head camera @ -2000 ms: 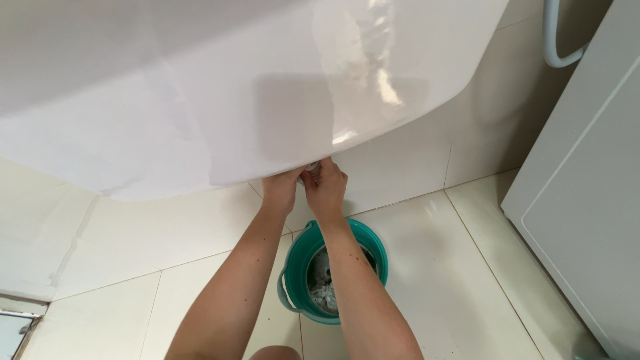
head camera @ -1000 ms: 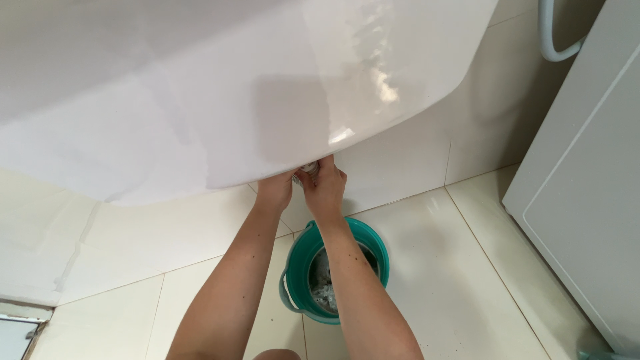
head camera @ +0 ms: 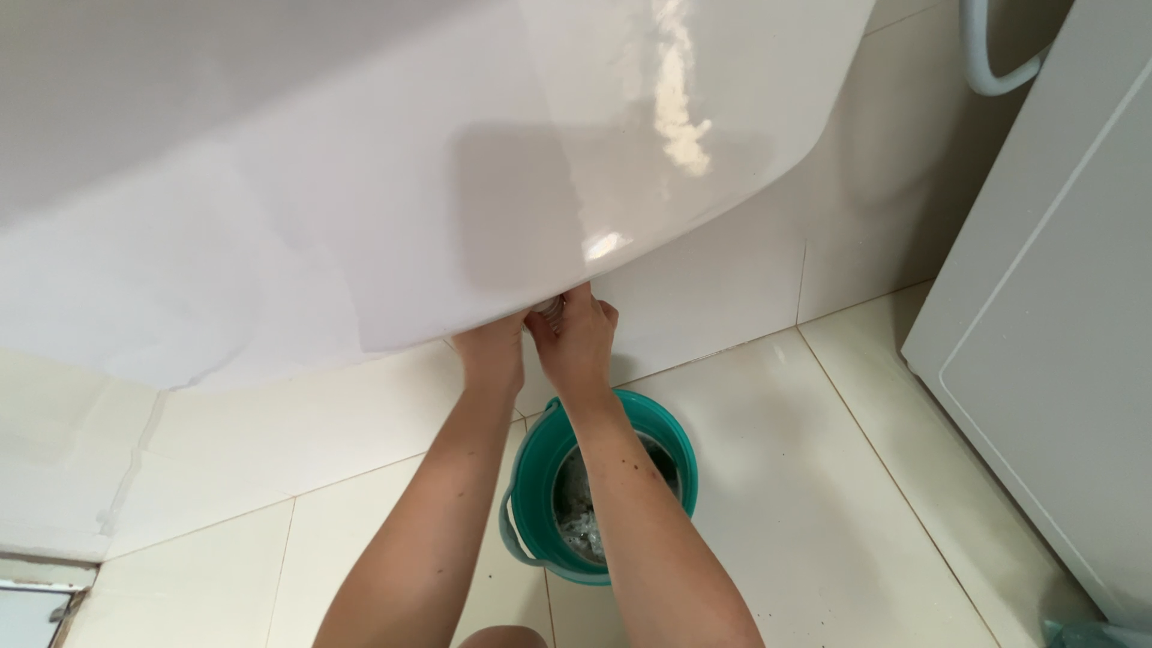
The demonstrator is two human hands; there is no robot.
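My left hand (head camera: 492, 351) reaches up under the lower edge of a glossy white basin (head camera: 405, 207), its fingers hidden behind that edge. Beside it my right hand (head camera: 578, 337) has its thumb and fingers around a pale ribbed plastic fitting (head camera: 549, 310), seen only in part below the basin. Whether the left fingers also touch the fitting cannot be seen. Below both hands a green plastic bucket (head camera: 681, 427) stands on the floor, holding dark, foamy water (head camera: 580, 522); my right forearm passes over it.
A white appliance (head camera: 1062, 315) stands at the right, with a pale hose (head camera: 976, 54) bent behind it. The tiled wall (head camera: 720, 306) meets the cream floor tiles (head camera: 792, 504) behind the bucket. A floor-level frame (head camera: 40, 585) lies at the lower left, and translucent green plastic (head camera: 1084, 633) at the lower right.
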